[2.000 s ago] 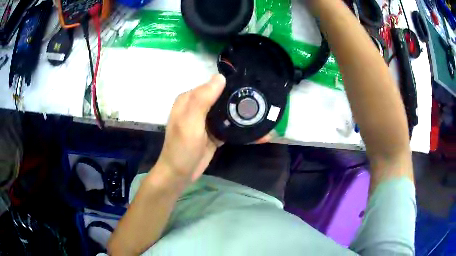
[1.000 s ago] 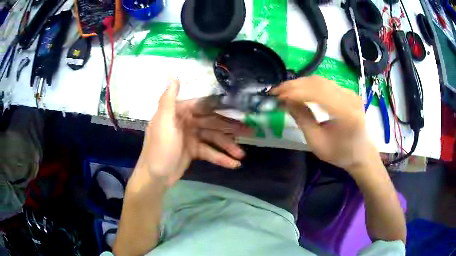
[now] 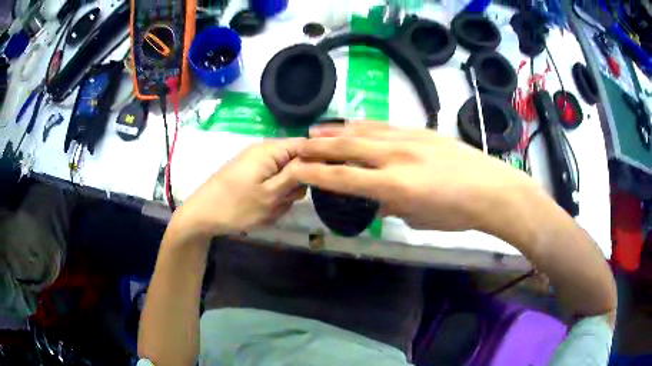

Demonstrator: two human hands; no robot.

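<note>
Black headphones point(image 3: 299, 84) lie on the bench, one padded cup at the back and the headband arching to the right. The other cup point(image 3: 347, 211) is near the front edge, mostly covered by my hands; its lower part shows dark and textured. My left hand point(image 3: 247, 184) is at its left side with fingers curled, their tips partly hidden. My right hand point(image 3: 411, 170) lies palm down across the cup, gripping it, with its fingers reaching to my left hand. The speaker driver cannot be made out, and anything small between my fingertips is hidden.
Back left are an orange multimeter point(image 3: 159, 48) with leads and a blue parts cup point(image 3: 216, 57). Several ear pads point(image 3: 489, 123) lie at right, beside red wires and a black electric screwdriver point(image 3: 556, 154). A purple stool point(image 3: 532, 336) is below the bench.
The black disc with the silver ring, earlier seen in my hands, is no longer visible. My right hand has moved left over the cup, and my left hand has closed in beside it.
</note>
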